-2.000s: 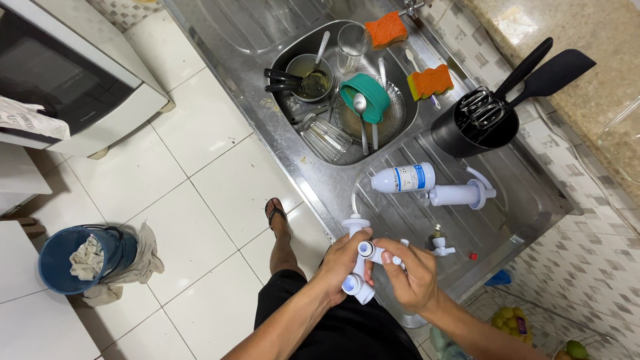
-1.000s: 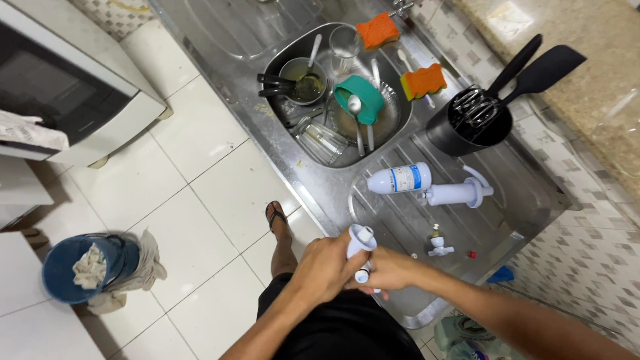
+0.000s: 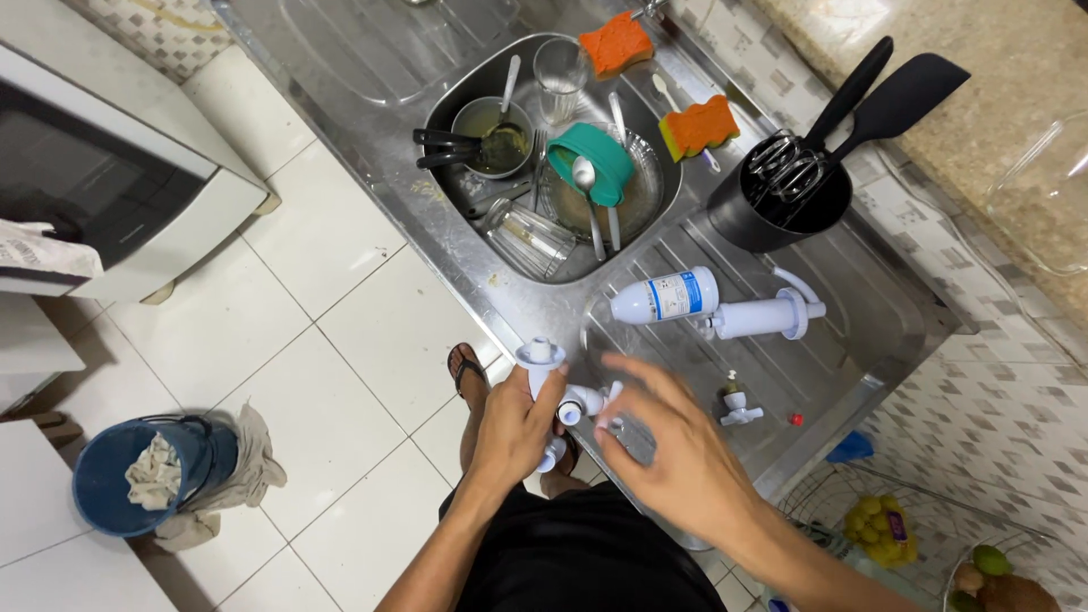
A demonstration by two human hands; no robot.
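Note:
My left hand (image 3: 510, 429) grips a white plastic faucet body (image 3: 541, 361) at the sink's front edge, its flanged end upward. A side outlet with a dark ring (image 3: 569, 413) points toward me. Just right of it my right hand (image 3: 671, 442) has its fingers apart and blurred, near a small white lever (image 3: 610, 403); whether a fingertip touches it I cannot tell. On the drainboard lie a white filter housing with a blue label (image 3: 667, 296) and a white cylindrical part with a curved spout (image 3: 761, 316). Nearer me are a small white valve with a brass-coloured end (image 3: 739, 408) and a red cap (image 3: 796, 419).
The steel sink basin (image 3: 442, 102) holds glasses, a pot, cutlery and a green bowl (image 3: 586, 161). Orange sponges (image 3: 699, 126) lie behind it. A black utensil holder (image 3: 748, 212) stands at the back right. A blue bucket (image 3: 98, 476) is on the floor at left.
My right hand has come away from the faucet body, its fingers now spread. The hands were close together around it a second ago. My left hand still holds it.

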